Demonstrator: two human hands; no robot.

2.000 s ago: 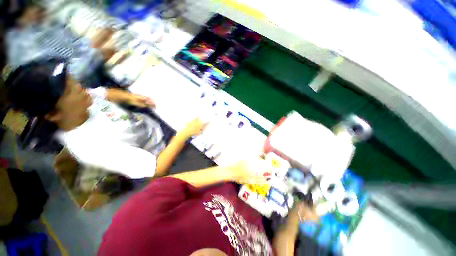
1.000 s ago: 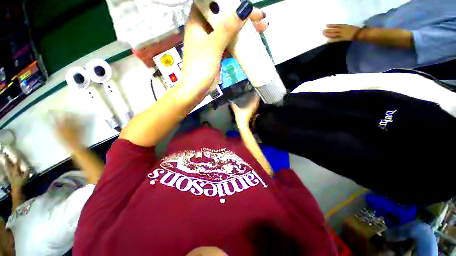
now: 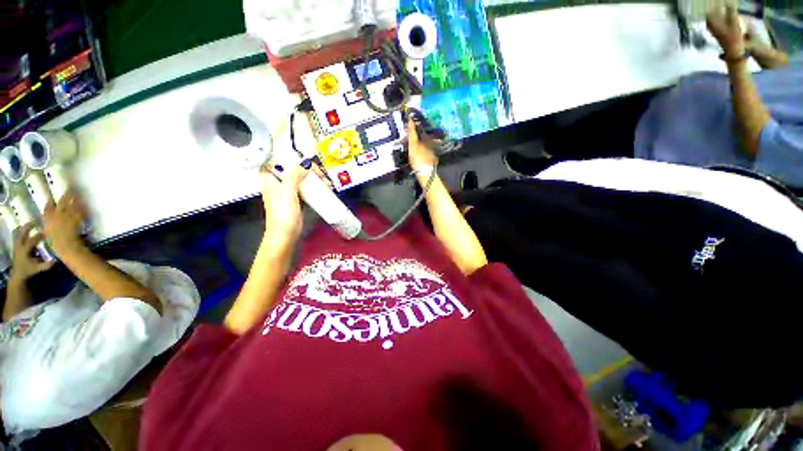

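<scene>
My left hand [image 3: 283, 198] is closed around the handle of a white hair dryer [image 3: 330, 204] near its barrel. The round barrel with a dark centre ring lies over the white bench, and the handle points down towards my shirt. A grey cord runs from the handle's end up to my right hand [image 3: 423, 157]. My right hand holds the dark cord end [image 3: 430, 132] at the right side of the testers. Two pale testers [image 3: 359, 151] with small displays, yellow round labels and red switches sit between and beyond my hands.
A white moulded tray [image 3: 308, 26] on a reddish base stands behind the testers. Another dryer [image 3: 417, 37] stands by a blue-green mat [image 3: 462, 66]. Several dryers [image 3: 44, 154] lie far left near a worker's hands. Another person in dark clothing is close on the right; a further worker is beyond.
The hair dryer in my left hand has moved down and left, from high in front of me to beside the testers. My right hand has moved up to the testers. The two dryers on the left bench are gone from there.
</scene>
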